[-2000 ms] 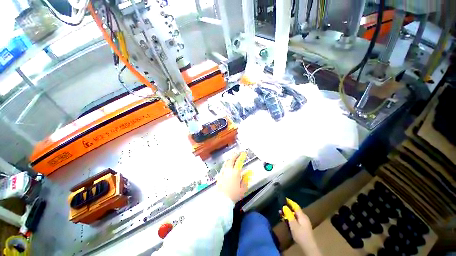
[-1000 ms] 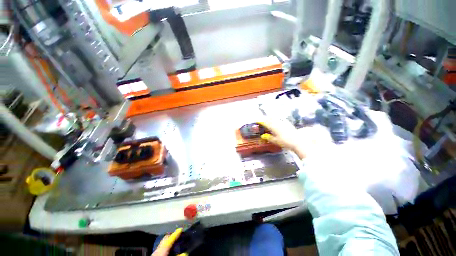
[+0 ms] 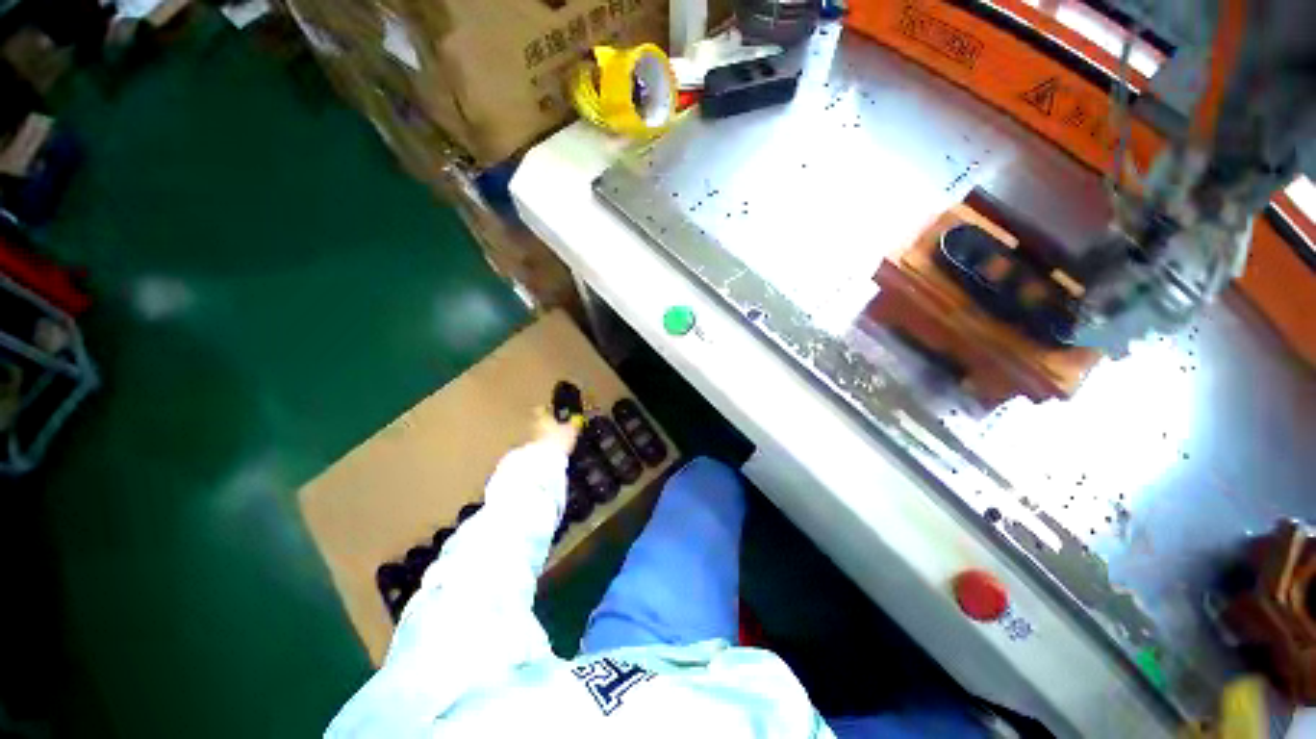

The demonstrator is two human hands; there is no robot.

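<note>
My left hand (image 3: 553,427) is over the cardboard sheet (image 3: 419,419) beside my knee, its fingers on a black plastic housing (image 3: 567,399) at the row's upper side. Other black housings (image 3: 637,430) lie side by side along the sheet's near edge, partly hidden by my sleeve. An orange-brown fixture (image 3: 924,311) on the machine bed holds a black housing (image 3: 989,270). A second fixture (image 3: 1292,592) is blurred and cut off at the right edge. Of my right hand, only a blurred yellow fingertip (image 3: 1243,710) shows at the bottom right; its grip is hidden.
The machine head (image 3: 1176,260) hangs beside the left fixture. The white bench edge carries a green button (image 3: 678,321) and a red button (image 3: 981,595). A yellow tape roll (image 3: 635,90), a small black box (image 3: 751,87) and a carton (image 3: 534,58) are at the bench's left end.
The view has swung left and down. My left hand has moved with a black housing from the bench front to the cardboard sheet. My right hand has left the middle of the view.
</note>
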